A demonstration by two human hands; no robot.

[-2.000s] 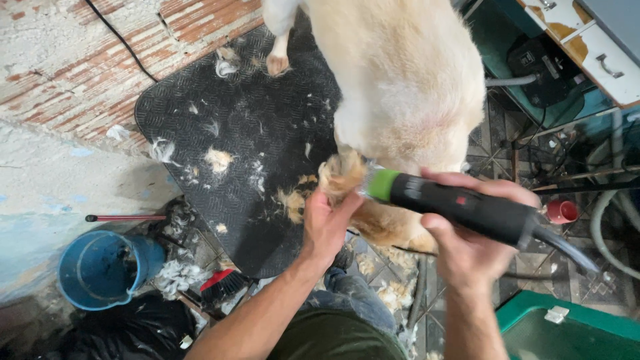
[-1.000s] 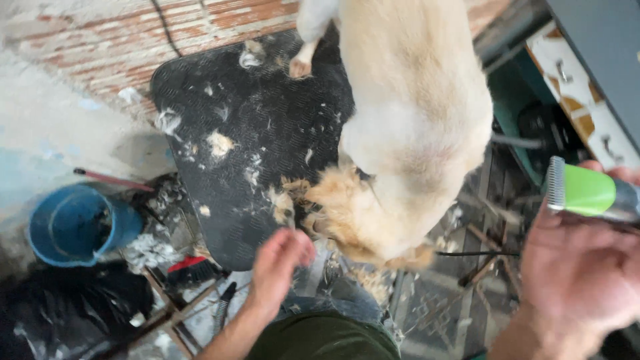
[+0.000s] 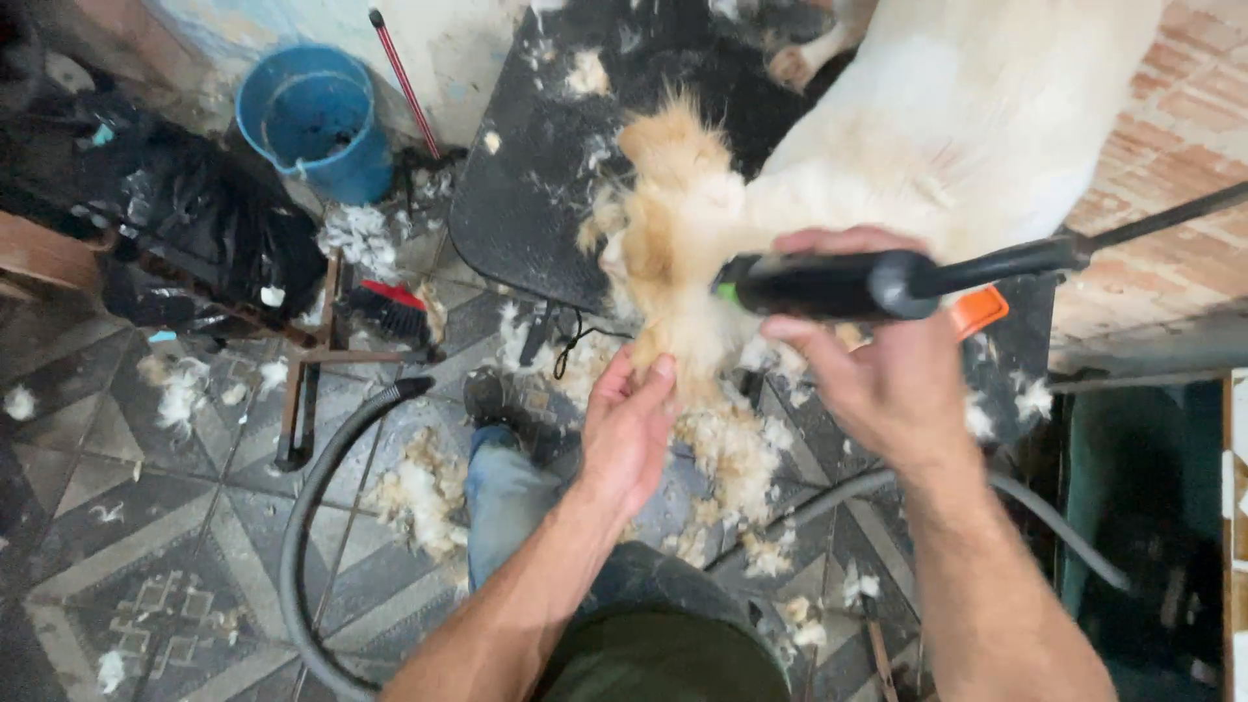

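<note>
A cream-coloured dog (image 3: 926, 136) stands on a black grooming table (image 3: 517, 195), its furry head toward me. My right hand (image 3: 868, 361) grips a black corded electric clipper (image 3: 829, 285) with a green part at its front, which is against the fur at the head or neck; the blade is hidden. My left hand (image 3: 629, 419) pinches the fur or an ear at the near side of the head, between thumb and fingers. Cut fur (image 3: 731, 453) hangs or lies just below. An orange plastic piece (image 3: 978, 312) rests on the table beyond my right wrist.
A blue bucket (image 3: 317, 122) stands by the wall at the upper left, beside a red stick (image 3: 405, 83). Black plastic bags (image 3: 195, 214), a red-and-black brush (image 3: 390, 307) and a metal table leg (image 3: 322, 359) are at left. A grey hose (image 3: 302, 546) curves over the tiled floor.
My right hand has brought the clipper back from the far right to the dog's head. My left hand, apart from the fur a second ago, now holds it. The view has turned strongly.
</note>
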